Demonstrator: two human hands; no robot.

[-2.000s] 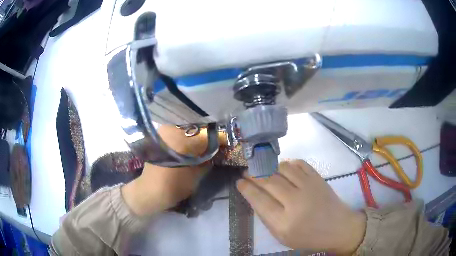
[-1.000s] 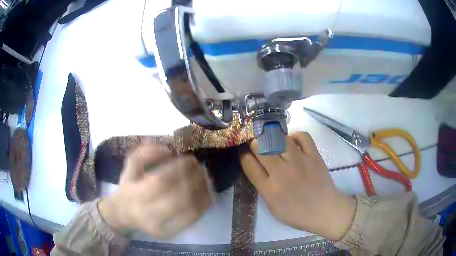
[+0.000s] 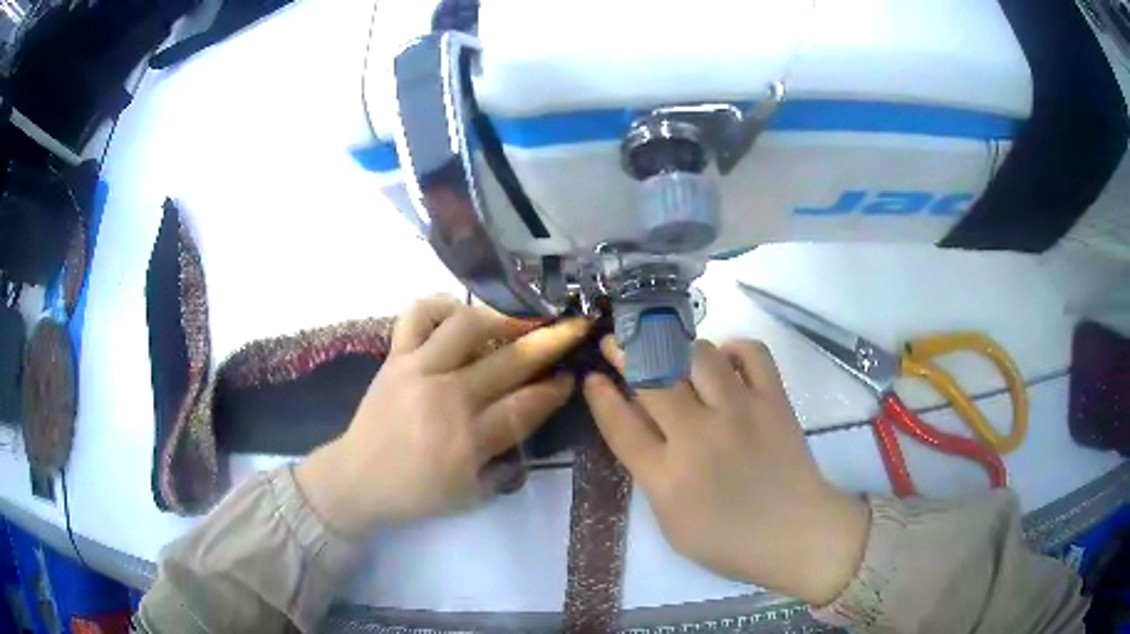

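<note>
The wide tweed band (image 3: pixel 310 351) runs from the left to the needle area, its black backing (image 3: pixel 291 415) facing up along the lower part. The narrow brown tweed strip (image 3: pixel 597 533) runs from the needle area to the table's front edge. My left hand (image 3: pixel 434 415) lies on the band, its fingers pressing it beside the needle. My right hand (image 3: pixel 719 458) presses the work at the right of the needle, fingers partly behind the grey tension dial (image 3: pixel 659 347). The presser foot and needle are mostly hidden by fingers and the dial.
The white sewing machine head (image 3: pixel 744 161) spans the top. Scissors with yellow and red handles (image 3: pixel 874 362) lie right of my right hand. A dark red object (image 3: pixel 1100 386) lies at the far right. The band's curved end (image 3: pixel 186 372) and a brown tweed coil (image 3: pixel 50 396) are at the left.
My left hand has come from behind the machine's end, over the band, to the needle, fingers now flat on the work. The band beside the needle now shows black. My right hand has barely moved.
</note>
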